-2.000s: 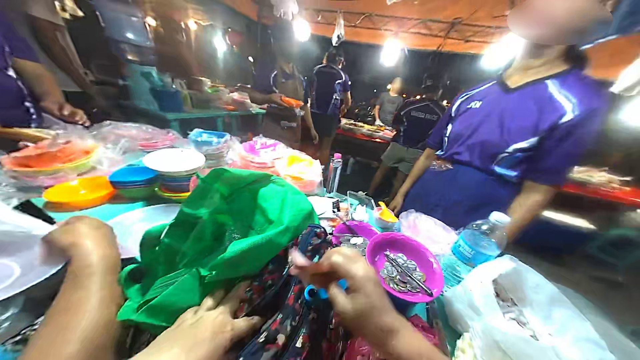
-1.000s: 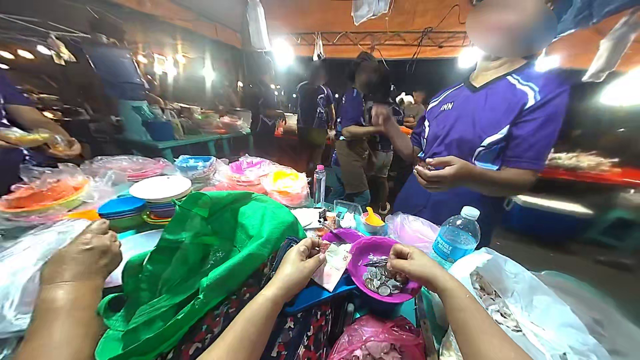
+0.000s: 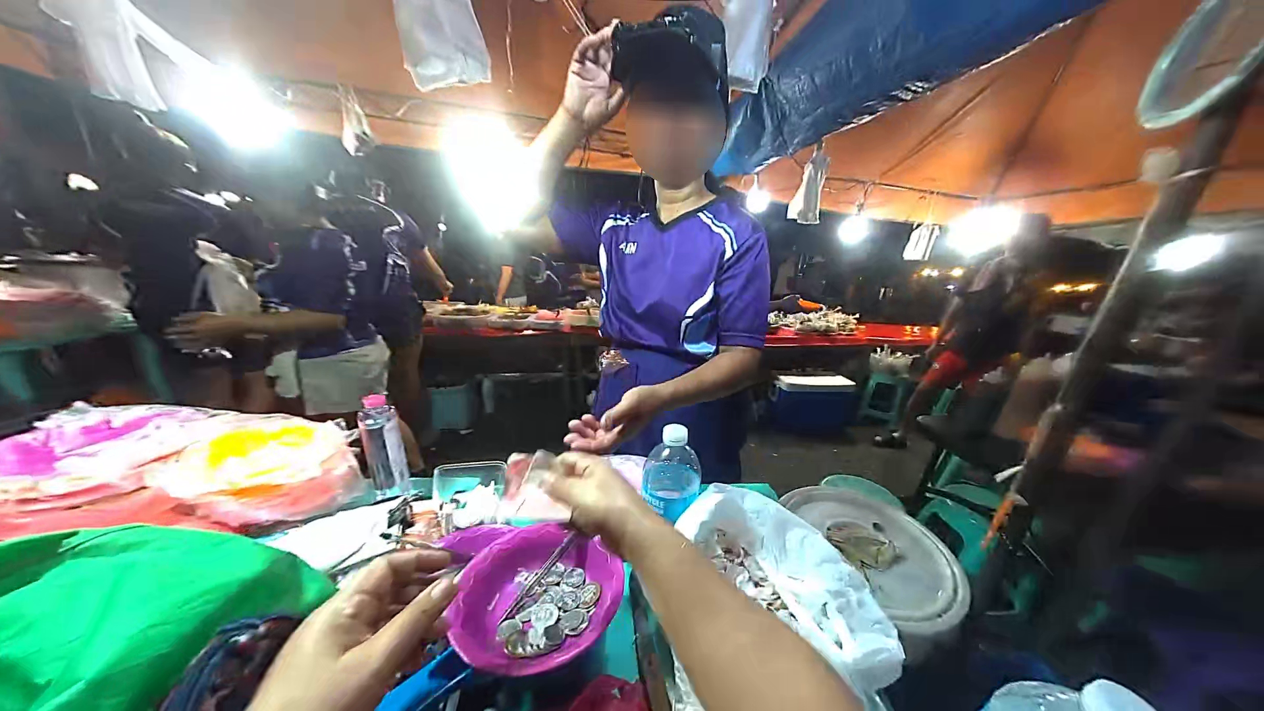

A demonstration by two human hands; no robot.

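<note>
My left hand (image 3: 370, 617) is beside the left rim of a purple plastic bowl (image 3: 474, 632), fingers spread and nothing seen in them; whether it touches the rim is unclear. Silvery coins (image 3: 553, 607) and a thin metal utensil (image 3: 543, 573) lie in the bowl. Above the bowl's far rim, my right hand (image 3: 597, 499) reaches forward, its fingertips pinching a thin, blurred item. Just beyond them is the upturned palm (image 3: 612, 425) of a person in a purple shirt (image 3: 681, 276). Green cloth or plastic (image 3: 148, 602) covers something at left.
A water bottle (image 3: 671, 474) stands behind a white plastic bag (image 3: 839, 612) with small pieces inside. Right of it is a round lidded container (image 3: 899, 563). A pink-capped bottle (image 3: 383, 444) stands near plastic-wrapped stacks (image 3: 247, 464) at left. A slanted pole (image 3: 1116, 296) rises at right.
My right hand has left the coins in the bowl and reached toward the person. The banknote-like paper no longer shows in my left hand. The person's one hand is raised to the cap, the other held out.
</note>
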